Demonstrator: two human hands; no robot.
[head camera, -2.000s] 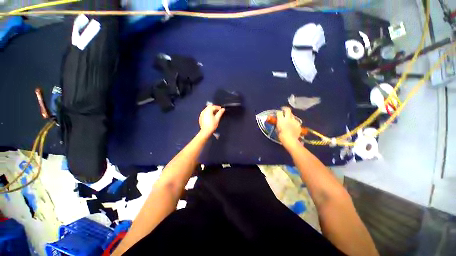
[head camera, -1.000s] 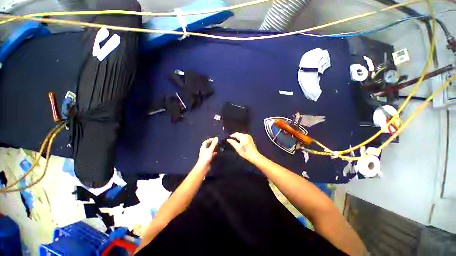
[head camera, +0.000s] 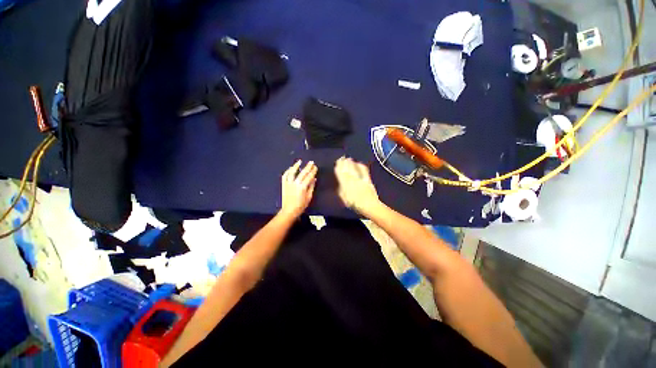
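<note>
My left hand (head camera: 298, 185) and my right hand (head camera: 354, 182) lie palm down near the table's front edge, a small gap between them. A dark piece seems to lie under and between them, hard to see on the navy cover. The stack of black pieces (head camera: 327, 124) lies just beyond my hands. The loose heap of black pieces (head camera: 252, 74) is farther off to the left. The steam iron (head camera: 407, 154) with its orange-brown handle rests on the table right of my right hand, untouched.
A black padded board (head camera: 101, 133) stands at left, a second iron's handle (head camera: 39, 108) beside it. White curved pieces (head camera: 449, 57), a pale scrap (head camera: 442, 132) and a small white strip (head camera: 408, 85) lie at right. Yellow hoses (head camera: 518, 180) cross the right side. Blue (head camera: 97, 320) and red baskets (head camera: 155, 332) stand below left.
My right hand has let go of the iron, which now rests on the table. Both hands came together at a small dark piece near the front edge, then flattened over it. The view has shifted.
</note>
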